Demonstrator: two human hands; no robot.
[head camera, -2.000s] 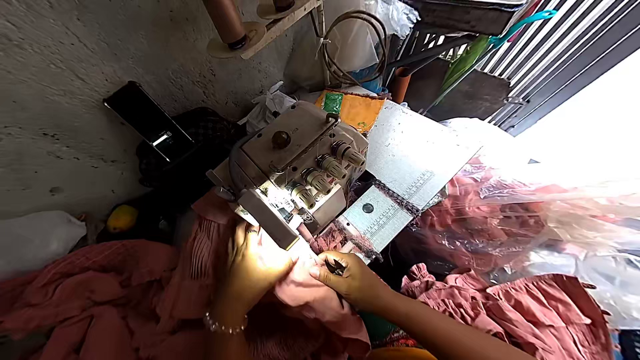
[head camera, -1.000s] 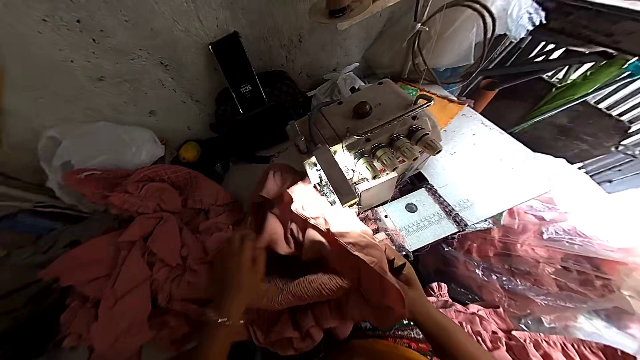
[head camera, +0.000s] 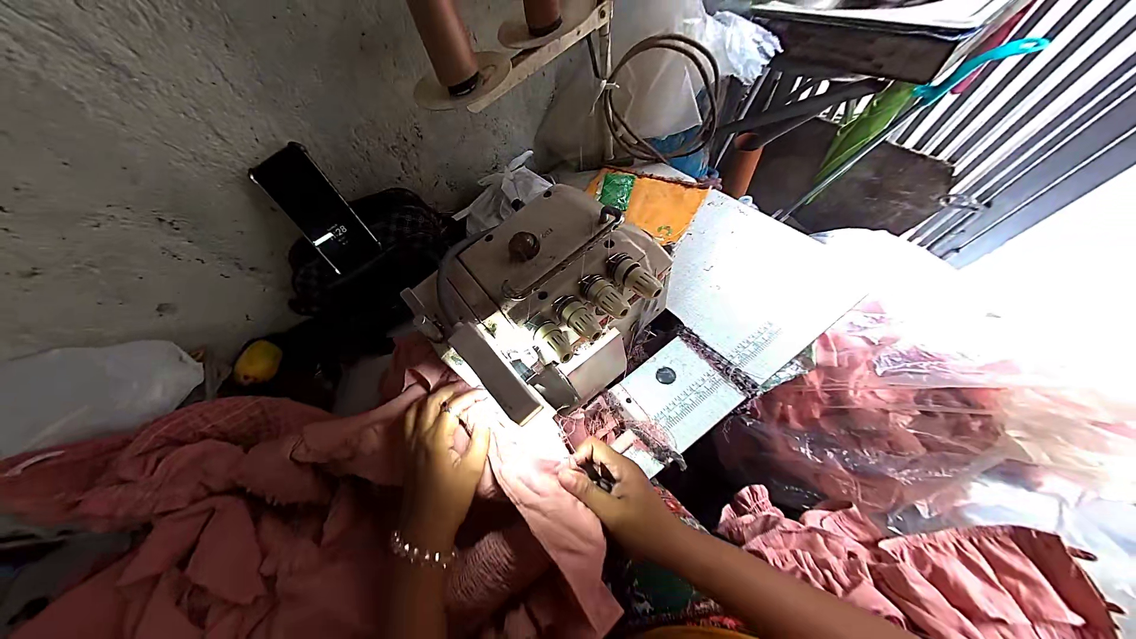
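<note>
A serger sewing machine (head camera: 541, 284) with several tension dials stands on the table, its lamp lighting the needle area. Pink fabric (head camera: 550, 515) lies under and in front of the presser foot area. My left hand (head camera: 444, 444), with a beaded bracelet at the wrist, grips this fabric left of the foot. My right hand (head camera: 612, 488) pinches the fabric's edge just right of the foot and also holds a small dark tool, partly hidden by the fingers; its kind I cannot tell.
A smartphone (head camera: 315, 209) leans by the wall above a dark bag. Thread cones (head camera: 444, 44) stand at the top. Plastic-wrapped pink garments (head camera: 852, 399) and a gathered pink piece (head camera: 958, 568) lie at the right. More pink fabric (head camera: 222, 497) heaps at the left, near a yellow fruit (head camera: 257, 362).
My left hand was low on the fabric a second ago and is now up beside the presser foot. The right hand has come in close to the machine. The view has shifted.
</note>
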